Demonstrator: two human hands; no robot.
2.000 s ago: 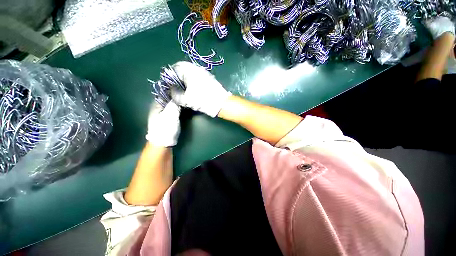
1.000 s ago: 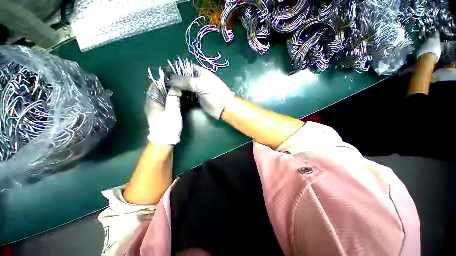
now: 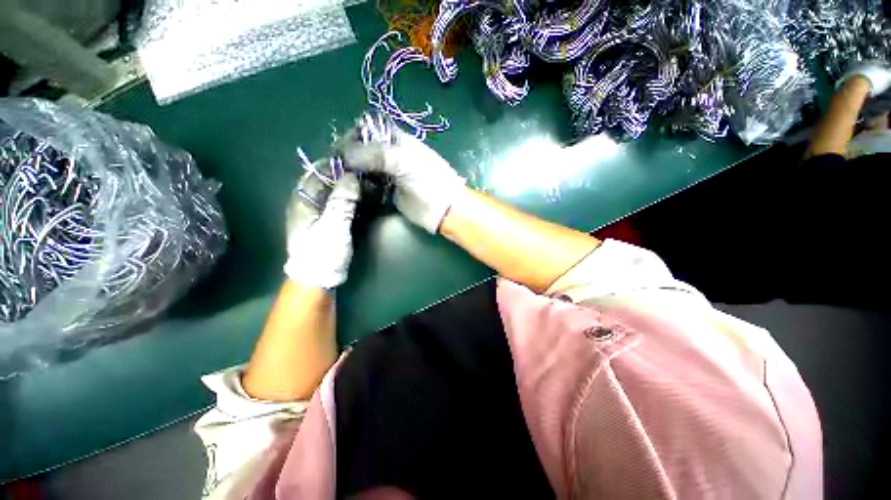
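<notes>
My left hand (image 3: 320, 234), in a white knitted glove with greyer fingers, holds a few striped wire leads (image 3: 315, 168) whose ends stick out above it. My right hand (image 3: 415, 176), gloved the same, is closed around a clump of dark-and-white leads (image 3: 376, 129) with ends showing above the fingers. The two hands are side by side, fingers close together, above the green mat. The fingertips are blurred, so how many leads each hand holds cannot be told. A few loose curved leads (image 3: 389, 96) lie just beyond my right hand.
A clear bag of tangled leads (image 3: 107, 234) stands at left. Bubble wrap (image 3: 244, 44) lies at the far left. Heaped wire bundles (image 3: 625, 73), an orange tangle (image 3: 418, 31) and a clear bag (image 3: 767, 93) are at the far side. Another person's gloved hand (image 3: 872, 76) is at far right.
The leads, first in one clump between my hands, are now split between them, with fewer ends showing above my left hand. The other person's hand has moved at the heap.
</notes>
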